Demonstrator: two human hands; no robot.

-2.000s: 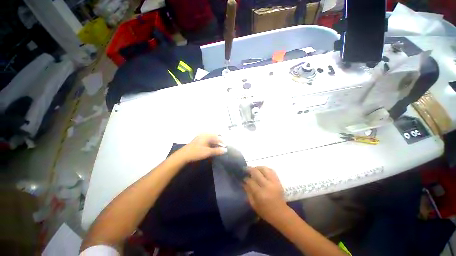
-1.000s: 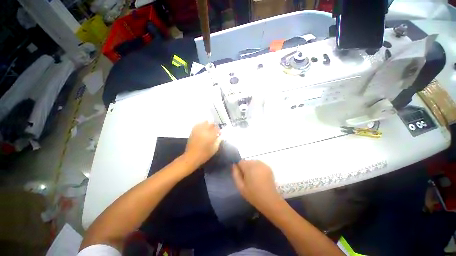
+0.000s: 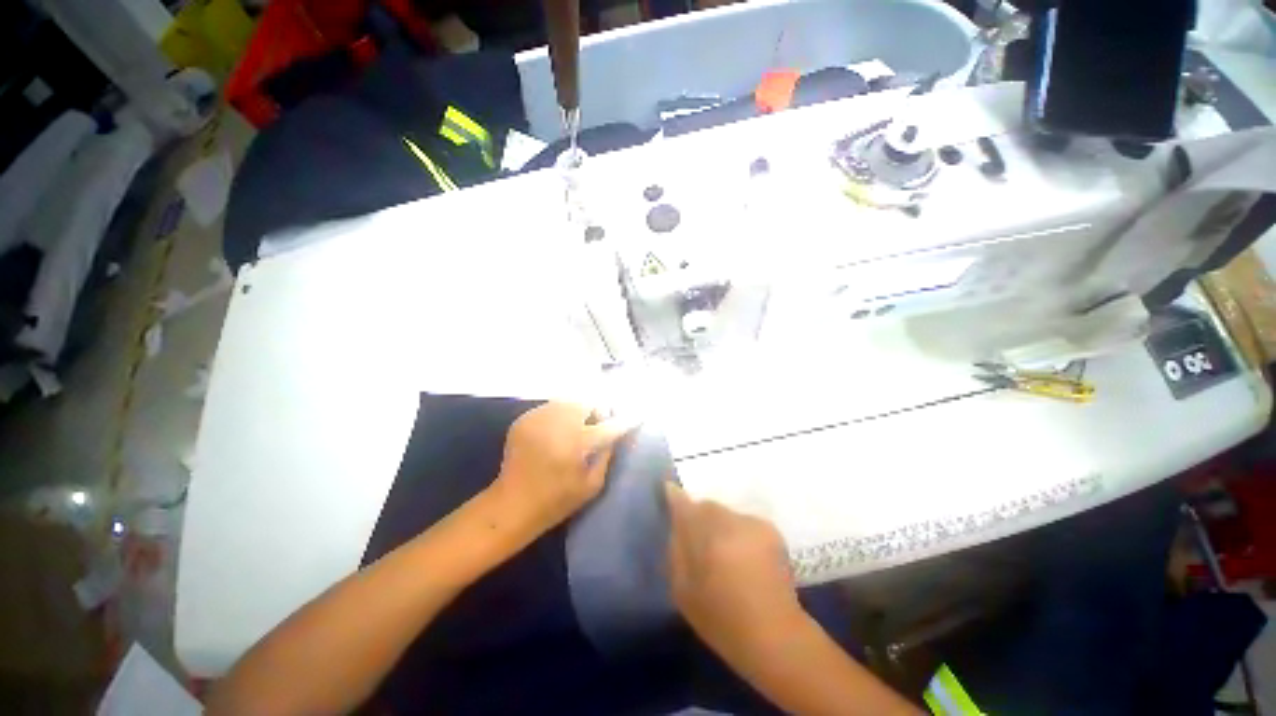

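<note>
A navy cut panel (image 3: 455, 462) lies on the white table's front edge and hangs down toward my lap. A smoother grey strip of lining or interlining (image 3: 623, 560) runs along its right side. My left hand (image 3: 557, 462) grips the cloth's upper edge just in front of the sewing machine (image 3: 700, 315). My right hand (image 3: 728, 560), slightly blurred, holds the grey strip's right edge lower down. Glare washes out the presser foot and needle area, so I cannot tell whether the cloth is under it.
Yellow-handled snips (image 3: 1043, 382) lie right of the machine, near the control panel (image 3: 1189, 353). A black phone (image 3: 1113, 70) stands above the machine. Behind are a pale blue tub (image 3: 896, 28) and navy garments with yellow-green tape (image 3: 469, 136). A printed ruler (image 3: 952, 520) marks the front edge.
My left hand has moved down, slightly back from the machine. My right hand has shifted slightly lower along the strip. The grey strip looks more upright. The view has shifted closer to the table.
</note>
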